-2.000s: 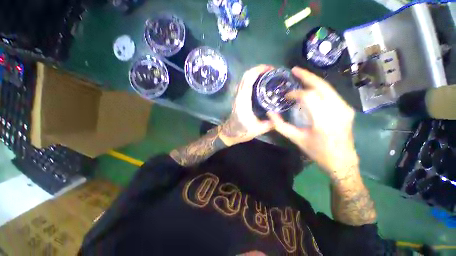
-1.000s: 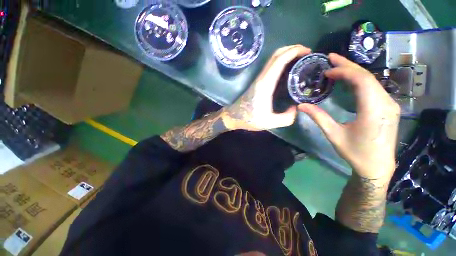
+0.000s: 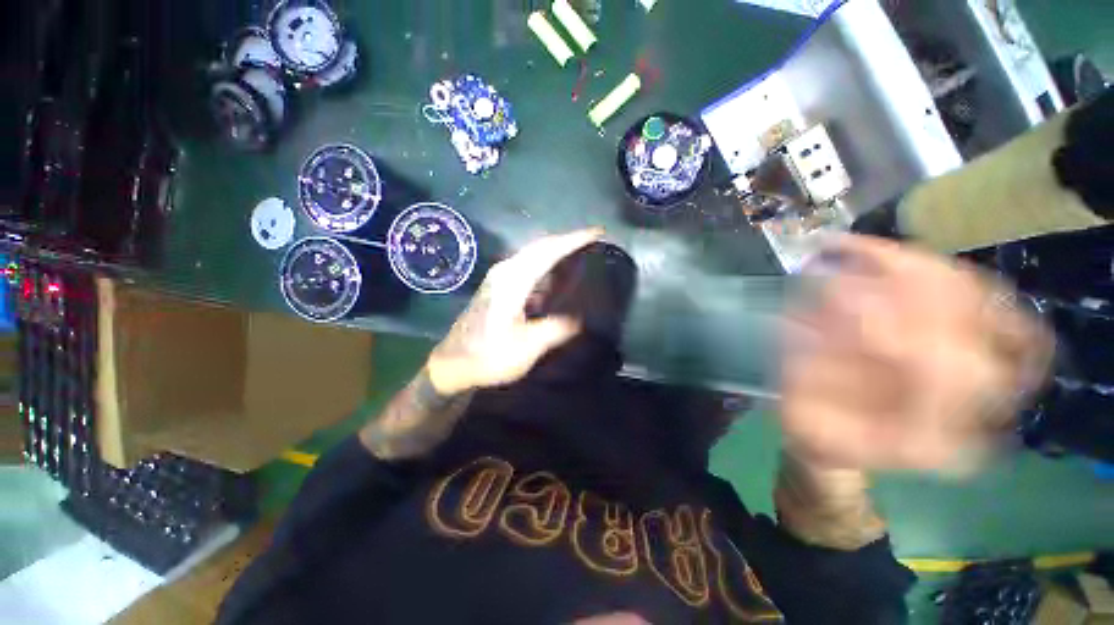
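My left hand (image 3: pixel 519 311) is around a black cylindrical housing (image 3: pixel 595 287) near the front edge of the bench; its open face is turned away and cannot be seen. My right hand (image 3: pixel 916 354) is to the right, apart from the housing and strongly blurred; whether it holds anything cannot be told. The electric screwdriver (image 3: pixel 996 189), with a cream wrapped grip and black ends, lies just above and behind my right hand.
Several housings (image 3: pixel 431 247) stand left, beside a white disc (image 3: pixel 273 223). Ring-faced parts (image 3: pixel 304 37) are upper left. Circuit boards (image 3: pixel 474 120), battery cells (image 3: pixel 615 99) and a round board unit (image 3: pixel 662 159) lie beyond. The screw feeder (image 3: pixel 812 171) is right, a carton (image 3: pixel 232 366) lower left.
My right hand has left the housing and moved right, towards the screwdriver. My left hand still holds the housing, now tilted so its face is hidden. The view has shifted.
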